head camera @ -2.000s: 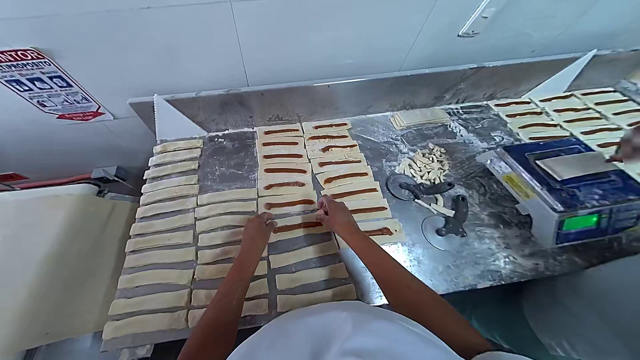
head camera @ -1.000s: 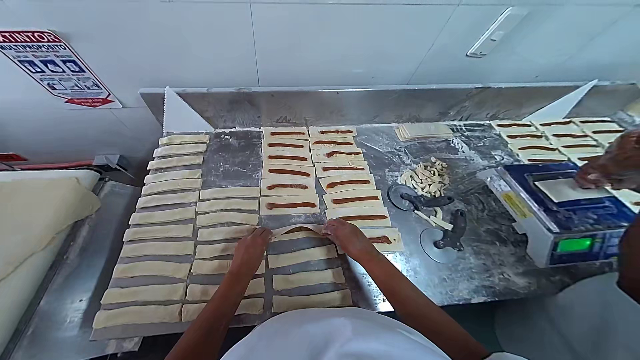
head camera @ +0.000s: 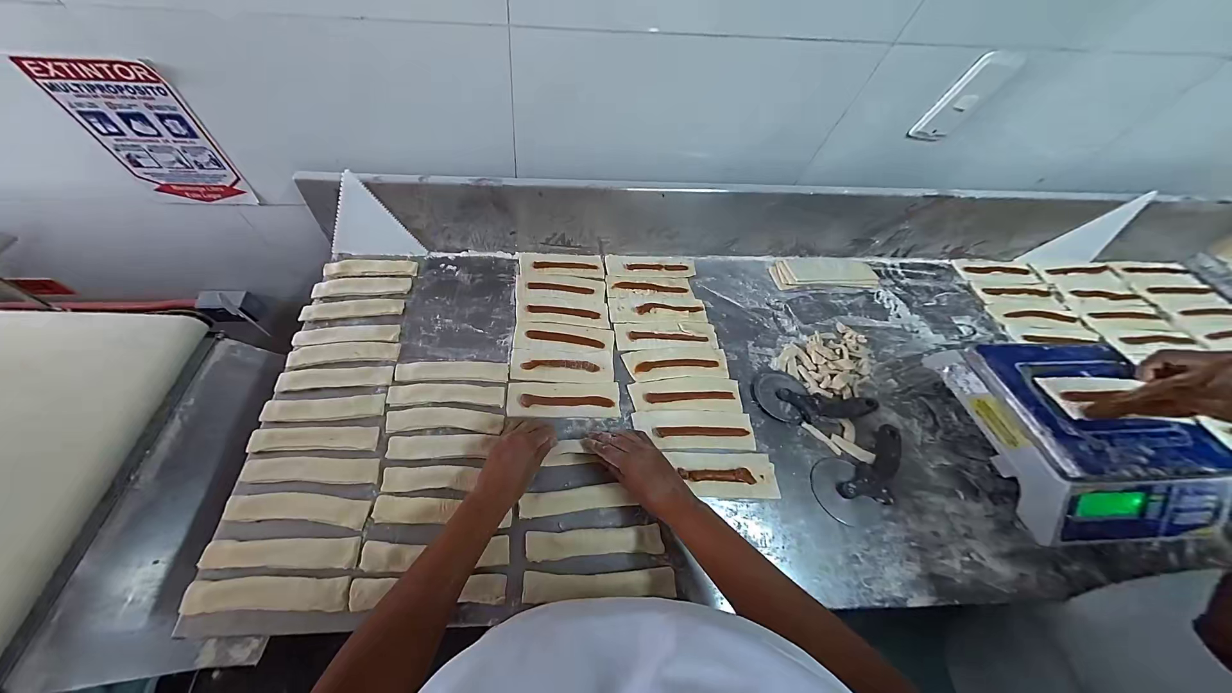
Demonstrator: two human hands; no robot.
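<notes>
My left hand (head camera: pixel 523 450) and my right hand (head camera: pixel 635 462) rest on the two ends of a folded dough strip (head camera: pixel 570 454) in the third column. Their fingers bend down onto it, and the hands partly hide it. Just above lies a flat dough rectangle (head camera: pixel 563 400) with a brown filling line, the nearest of a column. Below my hands are more folded strips (head camera: pixel 593 543), and further folded strips (head camera: pixel 313 439) stand in columns to the left. Beside my right hand, another column of open filled rectangles (head camera: pixel 695 431) runs up the steel table.
Right of the columns lie dough scraps (head camera: pixel 826 361) and two wheel cutters (head camera: pixel 813 398) (head camera: pixel 863 476). A digital scale (head camera: pixel 1088 433) stands further right, where another person's hand (head camera: pixel 1174 385) holds a filled dough piece. Stacked dough sheets (head camera: pixel 825 273) and white toothed scrapers (head camera: pixel 371 219) are at the back.
One second ago my hands held up the edge of a dough piece; now it lies folded under them. Two seconds ago my hands were at a flat filled rectangle. The other person's hand moved over the scale.
</notes>
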